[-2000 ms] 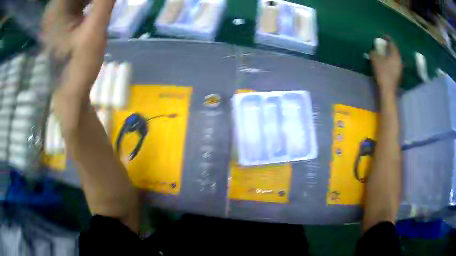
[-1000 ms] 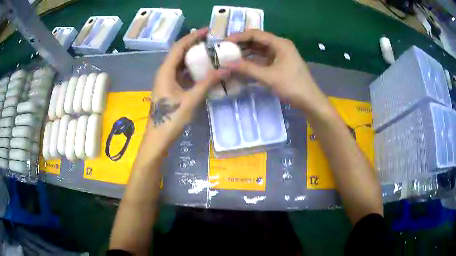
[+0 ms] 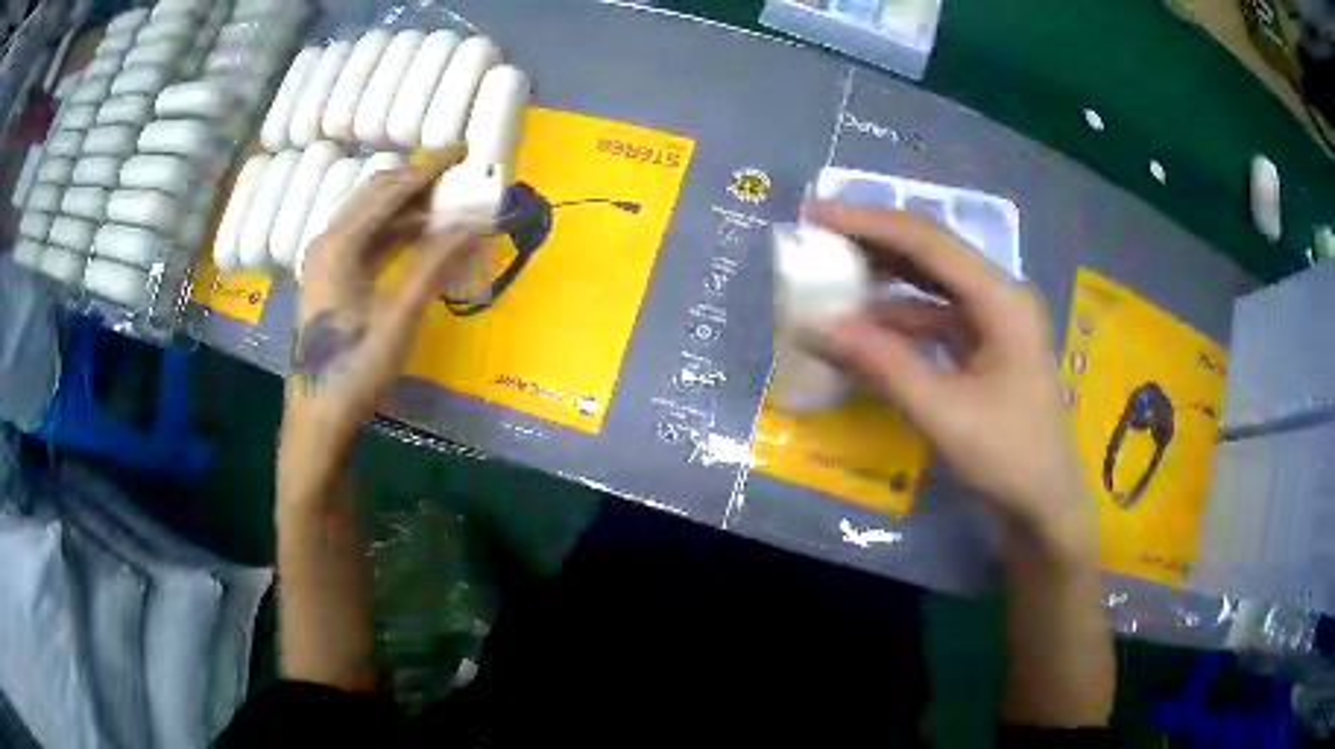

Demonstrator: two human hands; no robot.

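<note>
My left hand (image 3: 384,234) holds a white oblong unit (image 3: 472,193) by its end, at the near right side of the two rows of white units (image 3: 393,91). My right hand (image 3: 937,329) grips another white oblong unit (image 3: 823,278), blurred, over the printed surface. The white blister tray (image 3: 966,215) lies behind my right hand, which hides its near part. Its far edge and some of the hollows show, and I see nothing in them.
A bulk tray of white units (image 3: 135,154) stands at the far left. A filled-type tray (image 3: 864,27), cut off by the top edge, is on the green belt (image 3: 1025,73). A white unit (image 3: 1265,198) lies on the belt. The tray stack (image 3: 1274,424) stands at right.
My hands were together over the tray, holding two pieces; now they are apart, left by the rows, right in front of the tray. The view has swung left.
</note>
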